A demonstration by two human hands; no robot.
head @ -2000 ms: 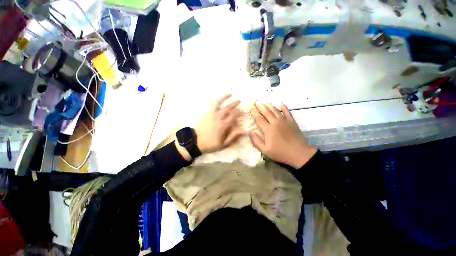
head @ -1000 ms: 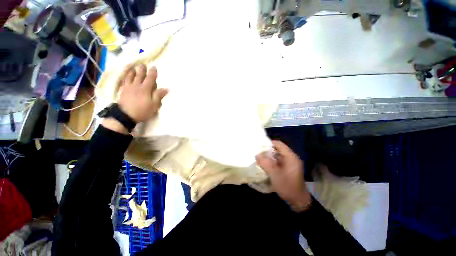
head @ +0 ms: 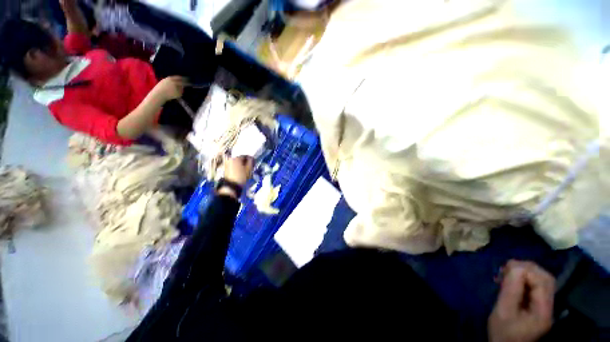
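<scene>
The cream garment piece (head: 461, 120) lies in large loose folds over the table and hangs off its front edge. A narrow white strip (head: 568, 177) runs along it at the right. My left hand (head: 238, 170) is at a fabric bundle with thin strands (head: 224, 127) by the blue crate, against a white piece (head: 249, 141); whether its fingers grip anything is unclear. My right hand (head: 525, 300) is low at the right, below the cloth, with curled fingers. A tiny reddish spot shows at its fingertips; what it holds, if anything, is hidden.
The blue plastic crate (head: 244, 244) holds cream scraps (head: 266, 195). A white sheet (head: 308, 220) lies beside it. A person in red (head: 100, 90) works at the upper left, near heaps of beige cloth (head: 137, 217) on a pale surface (head: 50, 274).
The view has swung left, and the sewing machine is out of it. My left hand has left the garment piece and reached to the bundle. My right hand is now away from the cloth.
</scene>
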